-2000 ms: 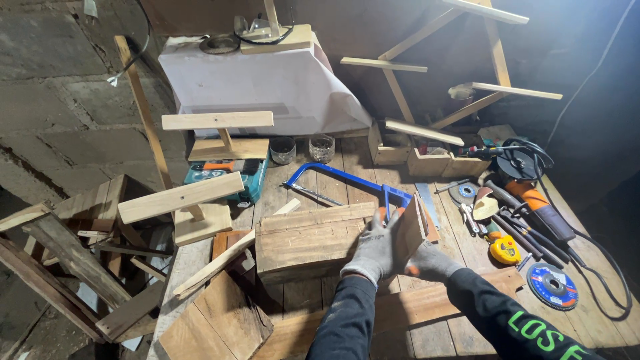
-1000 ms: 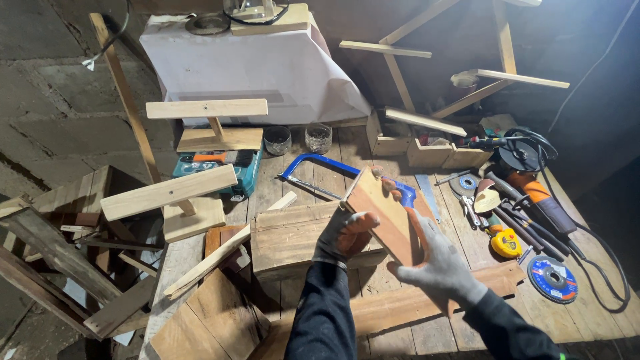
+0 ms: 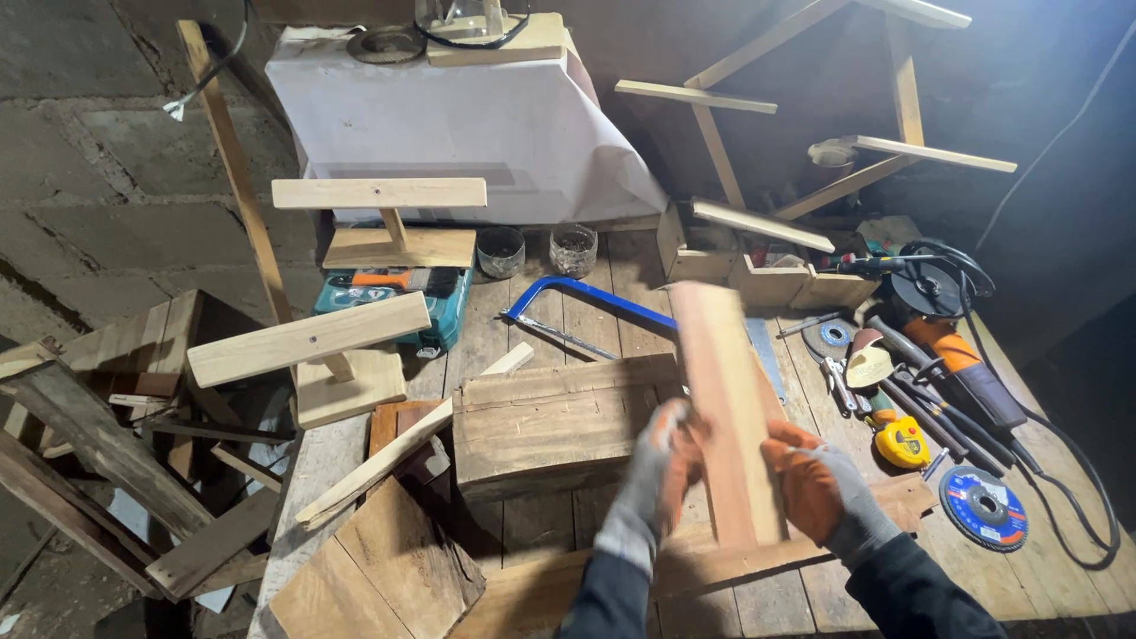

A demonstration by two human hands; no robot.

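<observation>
Between my gloved hands a short wooden board (image 3: pixel 729 408) stands tilted above the bench, slightly blurred. My left hand (image 3: pixel 661 475) grips its left side, and my right hand (image 3: pixel 821 488) holds its right edge low down. Both gloves are grey with orange palms. Just left of the board lies a thick wooden block (image 3: pixel 564 422). Behind it rests a blue-framed hacksaw (image 3: pixel 590 297), partly hidden by the board. Under my hands a long wooden plank (image 3: pixel 532 590) crosses the bench front.
An angle grinder (image 3: pixel 963 364), a yellow tape measure (image 3: pixel 901 441) and a flap disc (image 3: pixel 983 508) lie at right. Two wooden stands, one on a teal case (image 3: pixel 453 311), are at left beside two cups. Scrap timber (image 3: pixel 106 453) is piled at far left.
The board has been turned in my hands; its long face now stands upright toward the camera. My right hand has moved from its upper face down to its right edge.
</observation>
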